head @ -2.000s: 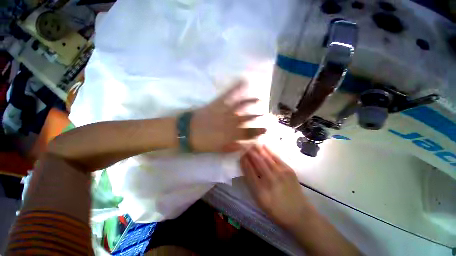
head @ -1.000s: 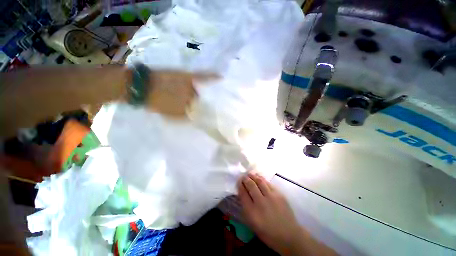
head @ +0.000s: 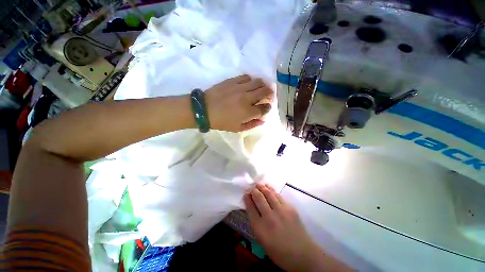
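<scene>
A large white garment [head: 181, 164] lies heaped left of the needle and fills the middle of the view. My left hand [head: 239, 103], with a green bangle on the wrist, lies on the cloth just left of the machine head, its fingers curled on the fabric. My right hand [head: 271, 215] is lower, with its fingertips on the garment's near edge at the table's front. The presser foot and needle area [head: 306, 135] is in bright glare, and its details are washed out. A small black mark [head: 281, 149] shows left of it.
The white sewing machine [head: 361, 69] with a blue stripe and "JACK" lettering stands at right. Its white bed [head: 367, 196] has a thin dark seam line. A cream machine [head: 80, 53] is at upper left. A blue basket-like thing [head: 153, 258] and green cloth are at lower left.
My left hand has moved right across the cloth toward the machine head and come down on the fabric. My right hand has stayed near the garment's edge. The view has shifted slightly.
</scene>
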